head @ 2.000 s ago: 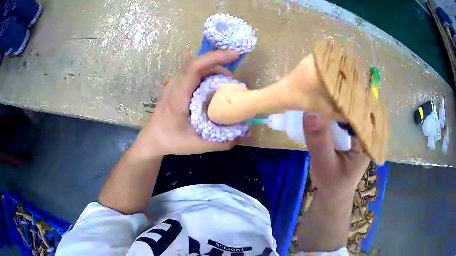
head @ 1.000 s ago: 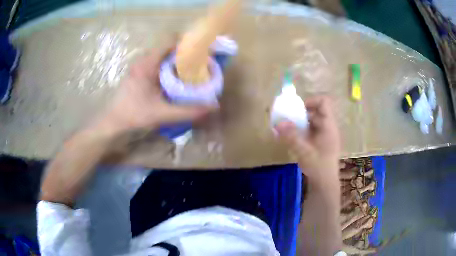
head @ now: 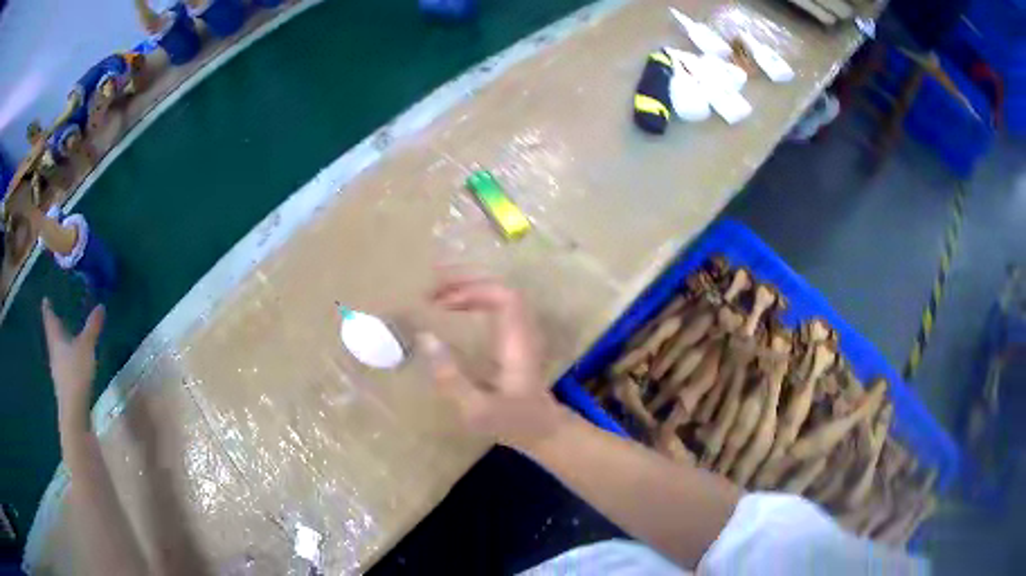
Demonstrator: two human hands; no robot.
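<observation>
The white glue bottle with its teal nozzle lies on the bench. My right hand is just right of it, blurred, empty, with fingers apart. My left hand is at the far left, over the belt edge, fingers apart and empty. A booted figure part, a blue boot with white fluffy cuff and tan wood, is on the green belt just beyond my left fingertips, not touching them.
A blue crate full of tan wooden pieces is at the lower right. A green-yellow stick, black-yellow item and white bottles lie on the bench. Booted figures line the ledge beyond the green belt.
My left hand has moved left to the belt and let go of the boot with the wooden piece. My right hand has let go of the glue bottle, now lying down. The view has turned right.
</observation>
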